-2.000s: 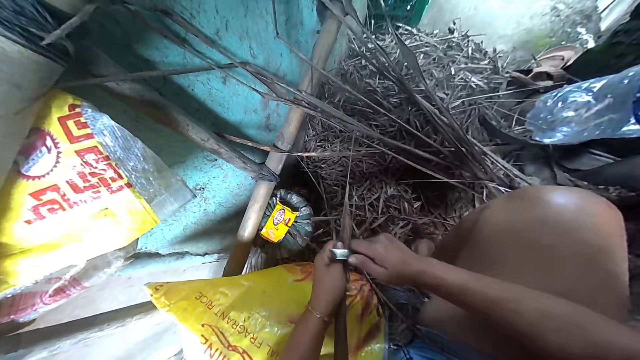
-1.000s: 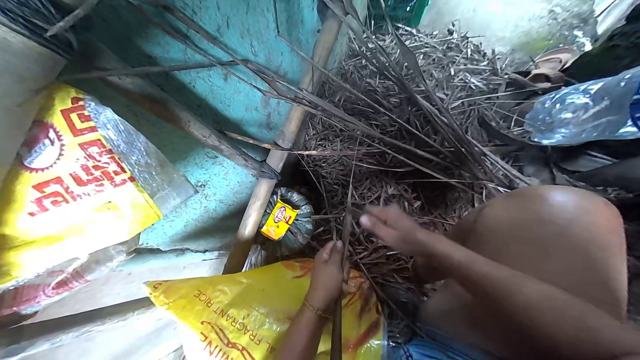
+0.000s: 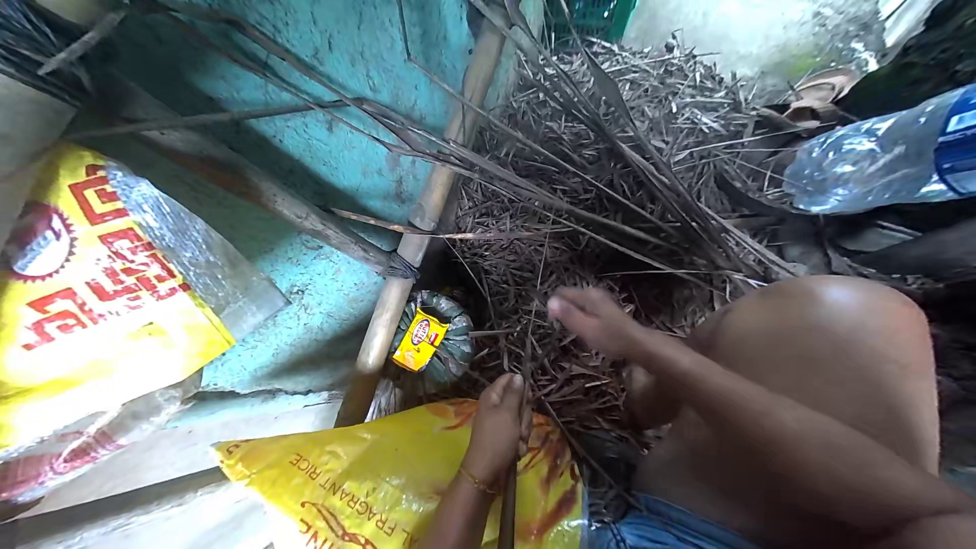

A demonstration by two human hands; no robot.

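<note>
My left hand [image 3: 499,419] is closed around a thin dark stalk or dried leaf strip [image 3: 508,503], low in the middle of the view above a yellow plastic rice sack [image 3: 366,465]. The strip runs down past my wrist and its upper end is thin and hard to make out. My right hand [image 3: 598,320], blurred, is up and to the right of the left one, apart from the strip, over a heap of dry leaf shavings [image 3: 564,183]. Whether it holds anything, such as a small blade, cannot be told.
A bamboo pole [image 3: 427,221] leans by a turquoise wall [image 3: 320,69]. Beside it lies a ribbed green squash-like object [image 3: 455,343] under a yellow packet [image 3: 420,341]. Long dry fronds [image 3: 534,200] cross the heap. A clear plastic bottle [image 3: 862,164] lies right; another yellow sack [image 3: 76,305] is left.
Two seconds ago both hands were together on the strip, with a shiny metal band between them. My right hand has moved away up and to the right; my left hand still grips the strip.
</note>
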